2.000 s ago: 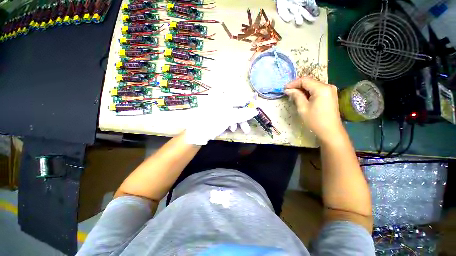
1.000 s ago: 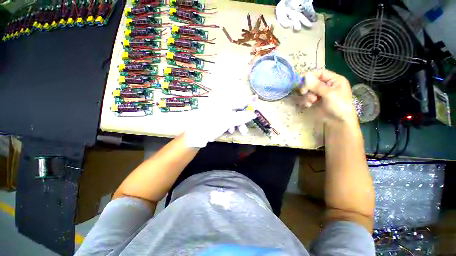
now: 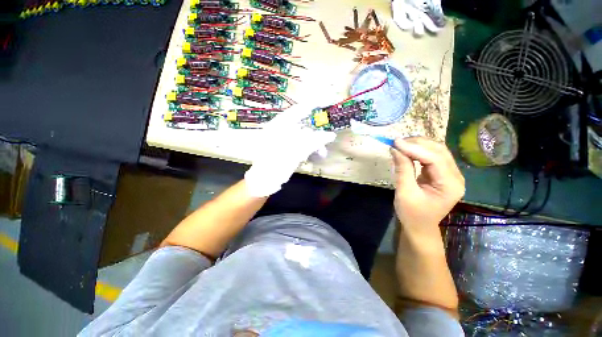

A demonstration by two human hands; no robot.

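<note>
My left hand (image 3: 285, 141), in a white glove, holds a circuit board (image 3: 343, 115) by its yellow-block end, parts side up, in front of the paste tub's near rim. A red lead wire runs from the board over the tub. My bare right hand (image 3: 428, 172) holds a small blue paste applicator (image 3: 384, 140) between thumb and fingertips, its pale tip just below the board; whether they touch is unclear. The round tub (image 3: 401, 99) of whitish paste stands behind the board, partly hidden by it.
Rows of circuit boards (image 3: 267, 58) lie on the cream mat's left. Copper-coloured strips (image 3: 369, 39) and a crumpled white glove (image 3: 418, 14) lie beyond the tub. A yellowish round container (image 3: 488, 141) and a wire fan grille (image 3: 523, 71) stand at right. A solder reel (image 3: 60, 189) is at left.
My left hand has raised and turned the board towards the tub. My right hand has moved from the tub to just below the board with the applicator. The camera view has shifted.
</note>
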